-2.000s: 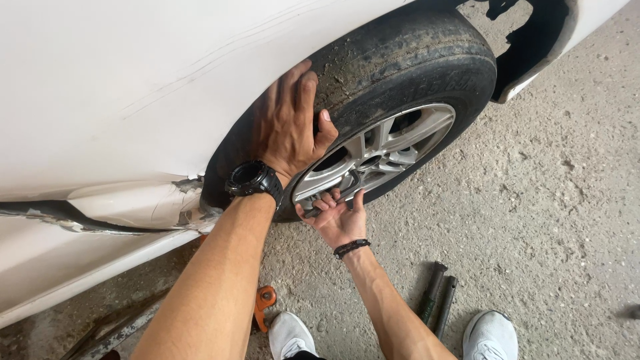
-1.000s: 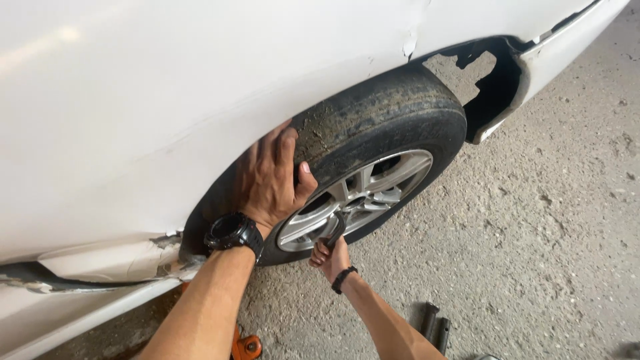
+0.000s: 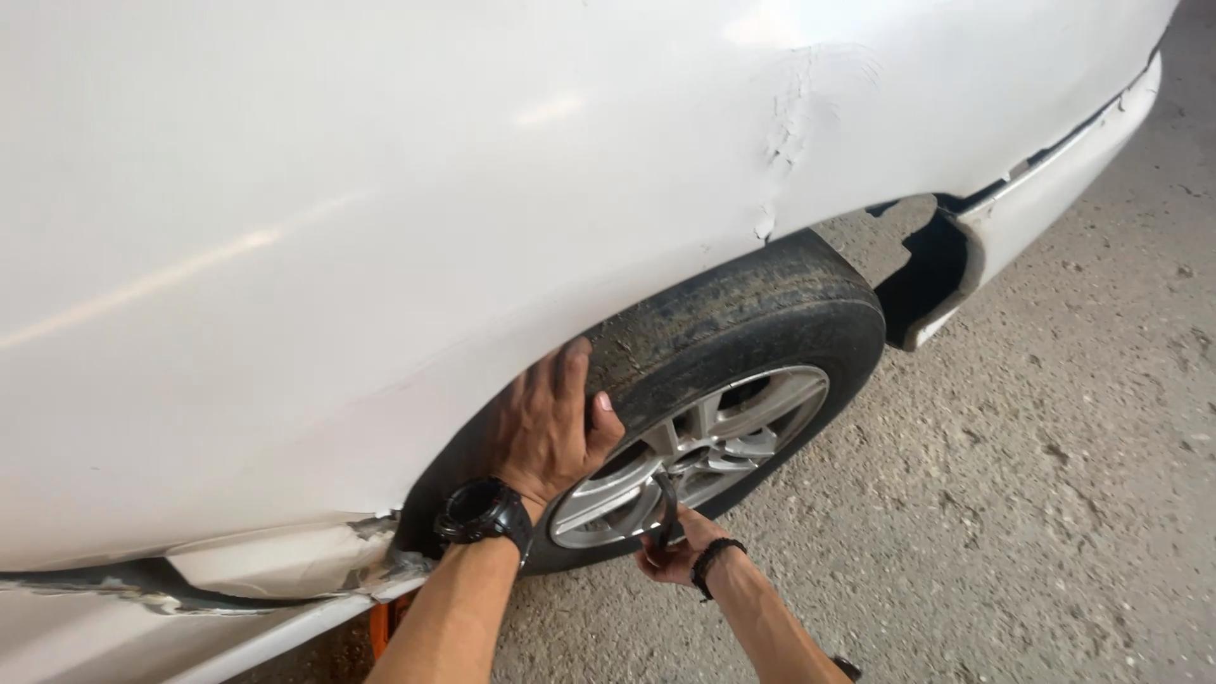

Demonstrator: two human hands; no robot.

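Observation:
My left hand [image 3: 556, 423], with a black watch at its wrist, lies spread on the tread and shoulder of a worn black tire [image 3: 760, 313]. The fingertips reach under the fender edge. My right hand [image 3: 679, 549], wearing a dark bracelet, grips a dark curved tool [image 3: 668, 508], whose exact kind I cannot tell. Its upper end lies against or just in front of the spokes of the silver alloy wheel [image 3: 693, 456], left of the hub. The palm side of the right hand is partly hidden.
A white car's dented fender [image 3: 475, 237] with cracked paint overhangs the tire. Its broken bumper edge [image 3: 959, 275] stands out at right, and a damaged sill [image 3: 275, 570] is at lower left. Part of an orange object [image 3: 382, 622] shows beneath the sill. Rough concrete floor [image 3: 997, 503] surrounds the wheel.
The view has shifted up the car's side. My left hand stays on the tire. My right hand remains at the wheel's lower part, and the dark tool now shows more plainly in it.

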